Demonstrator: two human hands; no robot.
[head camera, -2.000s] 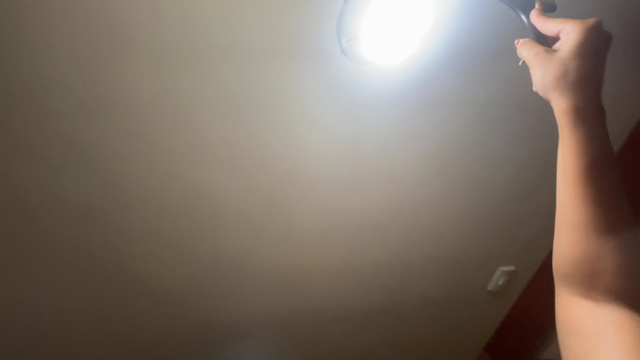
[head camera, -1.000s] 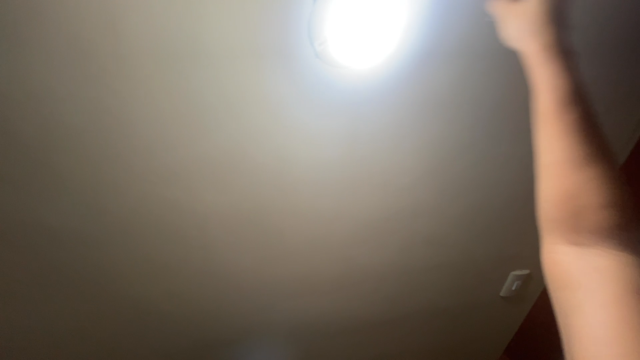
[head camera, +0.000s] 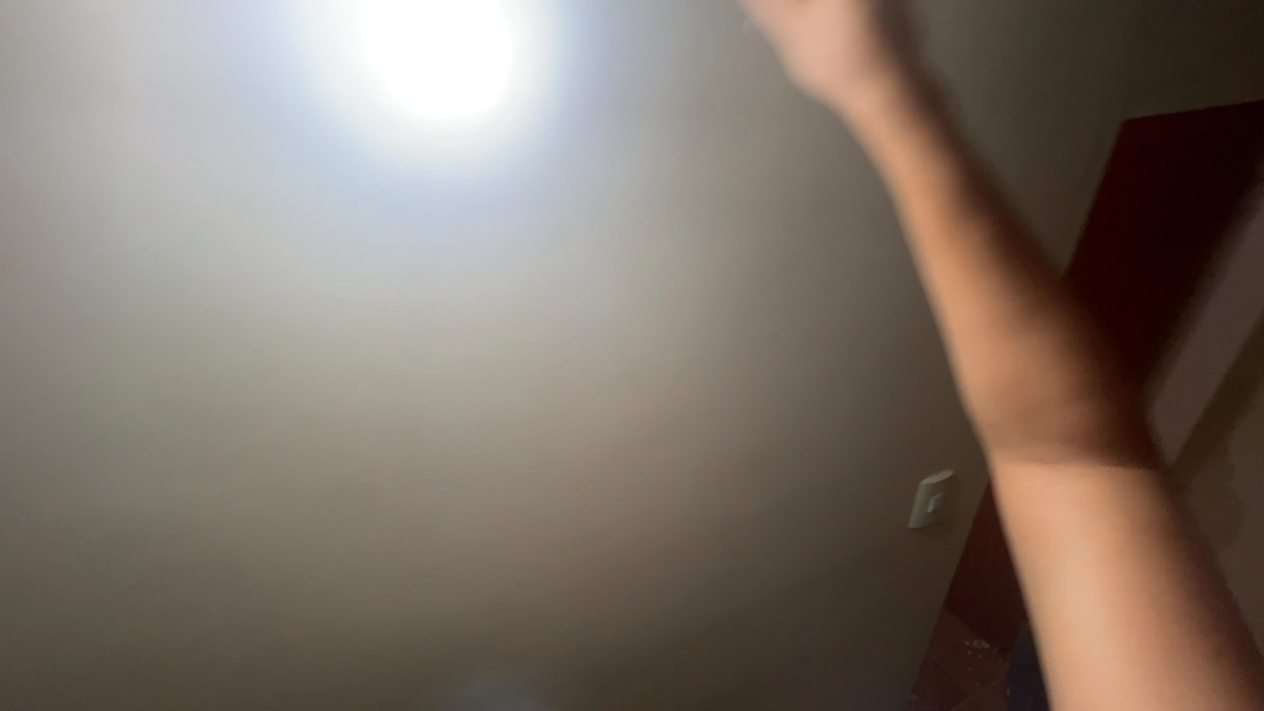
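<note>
My right hand (head camera: 839, 44) is raised at the top edge of the head view, blurred, with its fingers cut off by the frame. Whether it holds anything cannot be seen. To its left, a bright white light (head camera: 439, 49) glares against the pale wall (head camera: 444, 395). The glare hides the outline of the lamp. My bare forearm runs from the lower right corner up to the hand. My left hand is not in view.
A white wall switch plate (head camera: 930, 500) is on the wall, just left of my forearm. Behind the arm at the right stands a dark red door or panel (head camera: 1150, 227). A dark blue thing (head camera: 1027, 671) shows at the lower right.
Two seconds ago my right hand gripped a dark curved part beside the lamp; now its fingers are out of frame. The forearm leans further left. The view has shifted, showing more of the red panel.
</note>
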